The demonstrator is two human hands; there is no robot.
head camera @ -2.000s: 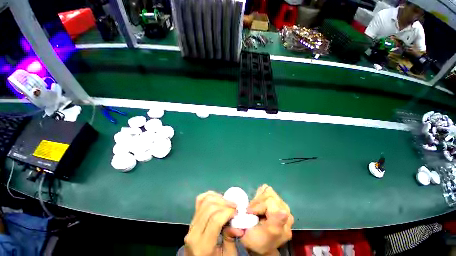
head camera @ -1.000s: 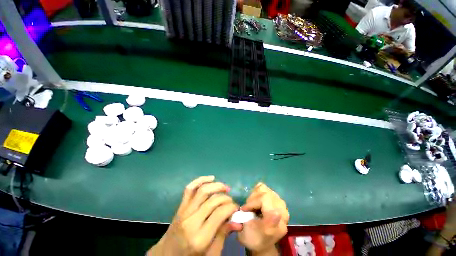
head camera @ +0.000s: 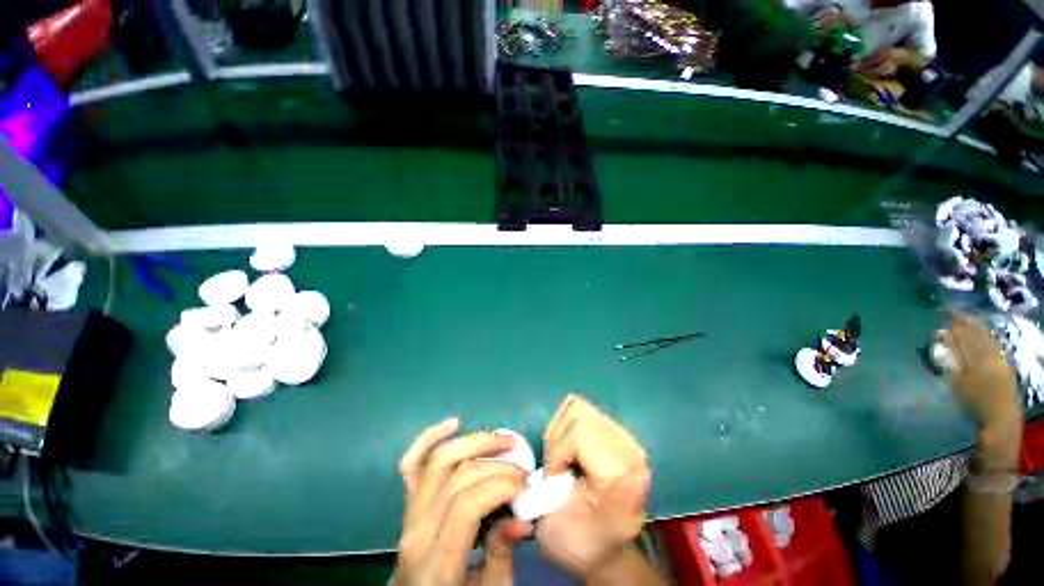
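My left hand holds a round white housing near the bench's front edge. My right hand grips a small white piece against it; both hands meet there. The fingers hide part of both pieces, and the hands are slightly blurred. A pile of white housings lies at the left of the green mat. Thin dark tweezers lie flat right of centre.
Part-assembled units stand at right. Another person's hand reaches in at far right, by a heap of units. A red divided bin is low at right. A black tray lies at the back centre.
The view has shifted. The white pieces in my hands have changed angle. Another person's hand has come in at far right, and a second unit now stands beside the part-assembled one.
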